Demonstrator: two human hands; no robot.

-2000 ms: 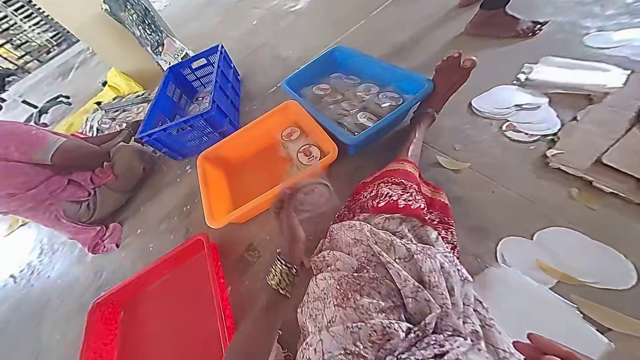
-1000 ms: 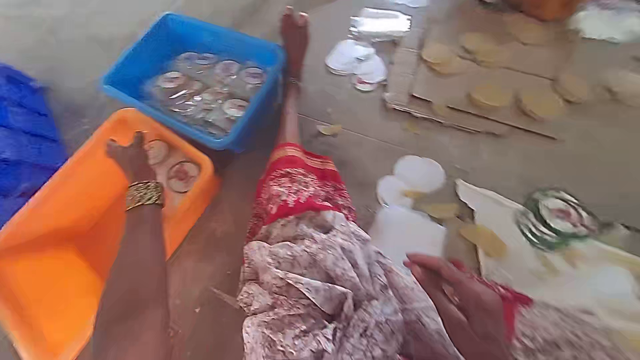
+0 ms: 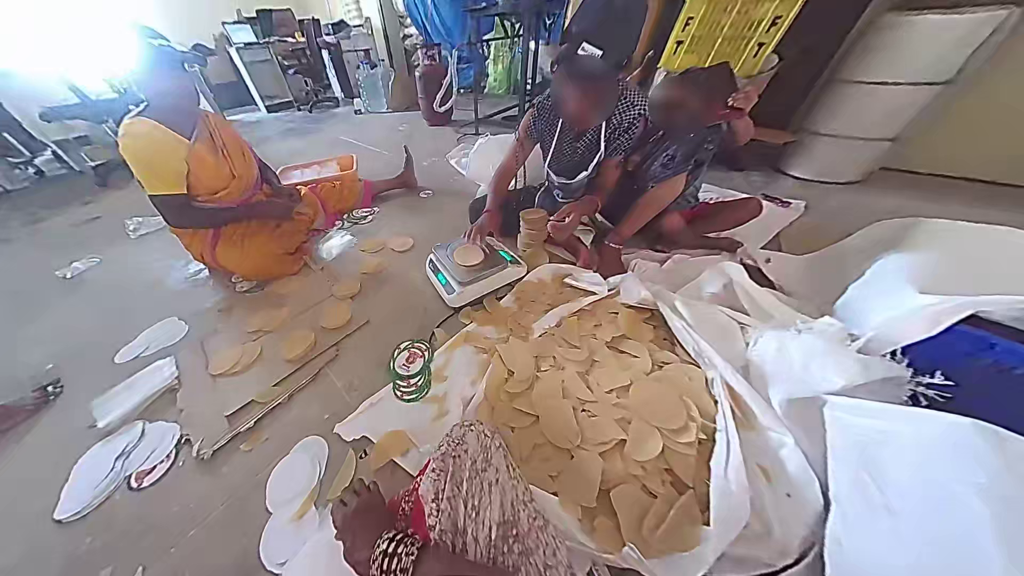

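My right hand (image 3: pixel 362 518), with bangles at the wrist, rests low in the view beside my patterned garment (image 3: pixel 480 488), fingers apart and nothing visible in them. White discs (image 3: pixel 294 476) and a white sheet (image 3: pixel 316 556) lie to its left, with thin tan discs (image 3: pixel 390 448) just above it. My left hand is out of view. A big heap of tan discs (image 3: pixel 592 408) fills an opened white sack (image 3: pixel 732 480) to the right of my knee. Green-edged printed round labels (image 3: pixel 411 370) lie on white sheeting.
Two people sit behind the heap by a digital scale (image 3: pixel 474 272) with a disc on it and a stack of discs (image 3: pixel 533 230). Another person sits at left near an orange tray (image 3: pixel 320 170). Flat cardboard (image 3: pixel 268 400) carries tan discs. A blue container (image 3: pixel 972 372) stands at right.
The view has swung far to the right, bringing the heap and the seated people into sight. My left hand, at the orange tray a second ago, has left the view.
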